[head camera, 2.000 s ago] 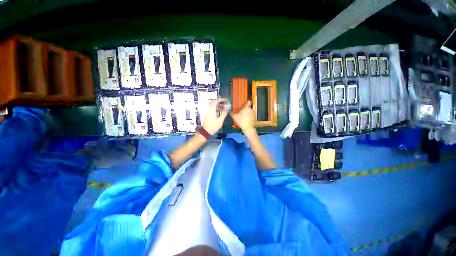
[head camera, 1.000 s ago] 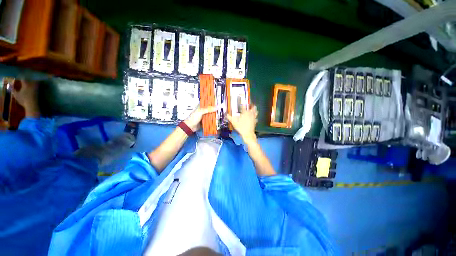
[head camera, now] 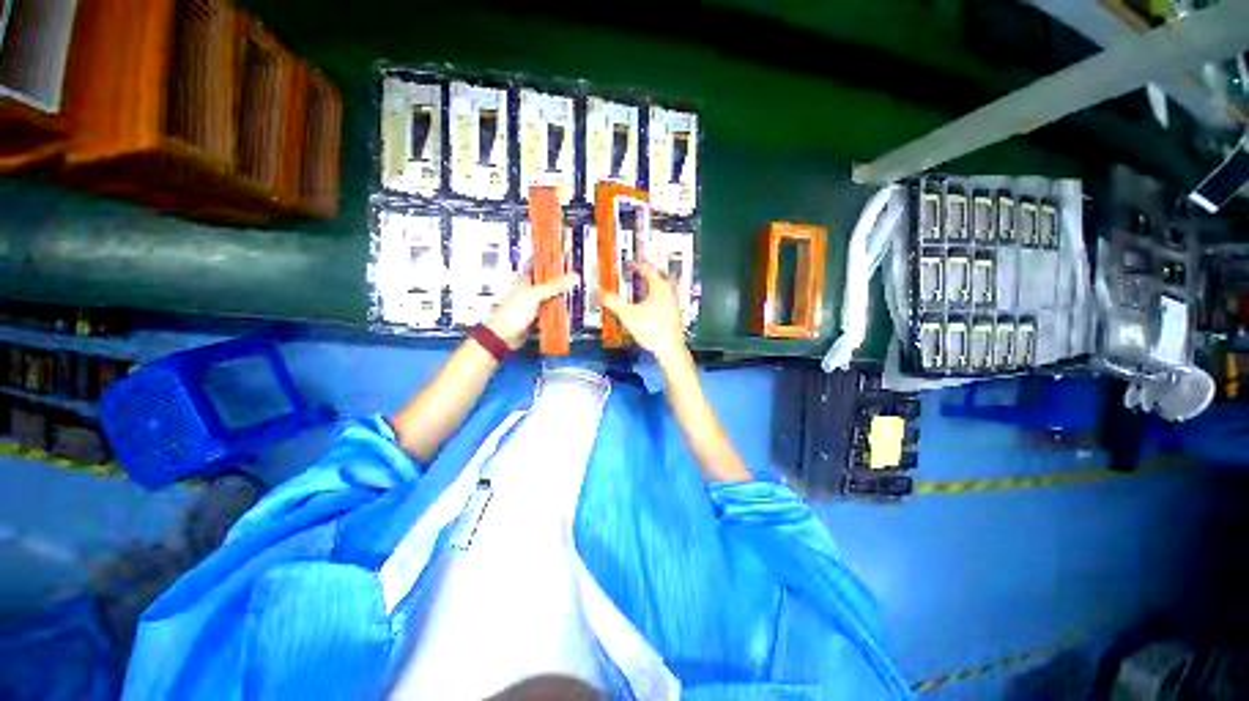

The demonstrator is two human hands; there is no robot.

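My left hand (head camera: 523, 310) holds an orange-brown housing (head camera: 549, 260), seen as a narrow bar from the side. My right hand (head camera: 649, 312) holds a second orange housing (head camera: 611, 247), tilted, with a pale-edged rectangular opening towards the right. Both are over the tray of panel modules (head camera: 410, 333), two rows of five white rectangles with dark strips; the housings and hands hide part of the lower row. A third orange housing (head camera: 771, 281) lies on the green bench right of the tray, its opening facing up.
Housing stacks (head camera: 123, 103) stand at upper left. The small-parts tray (head camera: 1007, 281) lies at right beside a whitish liner (head camera: 859, 274). A pale metal bar (head camera: 1014, 103) crosses the upper right. Below the bench are a black crate stack (head camera: 818, 431) and a blue stool (head camera: 185, 411).
The two held housings have turned and moved slightly apart from their earlier pose. The view has shifted, and the coworker's hand and held housing at left are out of view.
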